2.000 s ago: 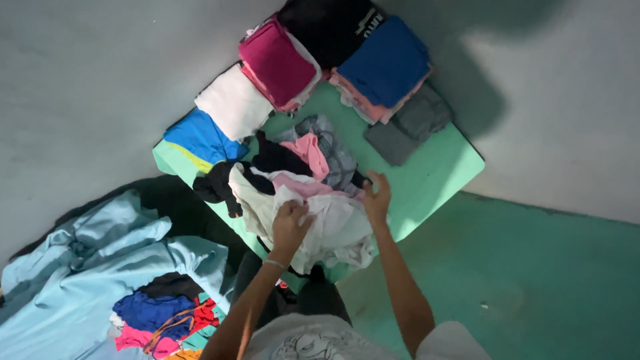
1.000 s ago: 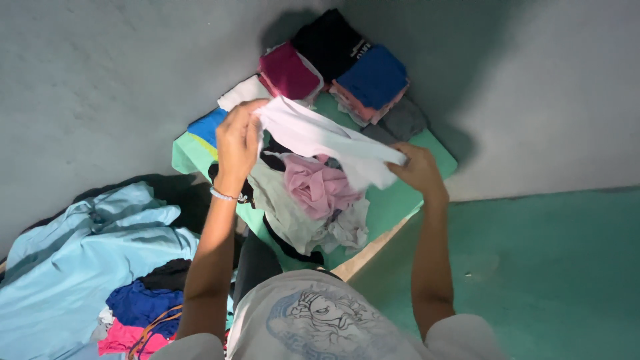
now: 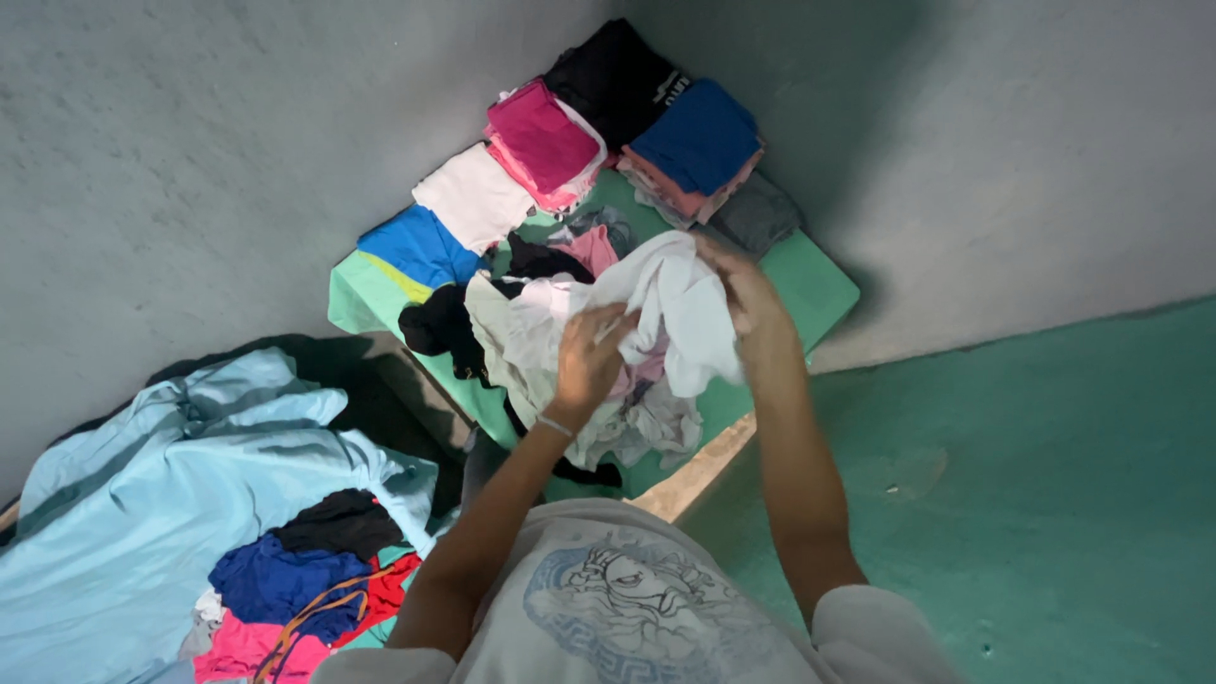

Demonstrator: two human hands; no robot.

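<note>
A bunched white cloth garment (image 3: 689,313) hangs between my two hands above a green-covered table (image 3: 807,285). My right hand (image 3: 741,290) grips its upper right side, partly hidden by the cloth. At its lower left, my left hand (image 3: 594,356) has bent fingers against the fabric; whether they pinch it I cannot tell. Beneath lies a loose heap with a cream garment (image 3: 499,332), a pink cloth (image 3: 591,249) and black clothing (image 3: 445,328).
Folded stacks line the table's back: magenta (image 3: 541,133), black (image 3: 613,81), blue (image 3: 698,133), grey (image 3: 758,214), white (image 3: 475,198) and blue-yellow (image 3: 418,249). At lower left, a light blue sheet (image 3: 171,484) lies beside a pile of colourful clothes (image 3: 294,579). Walls meet behind the table.
The white garment was stretched between both raised hands a second ago; now it is bunched and hangs in folds. My hands have come lower and closer together.
</note>
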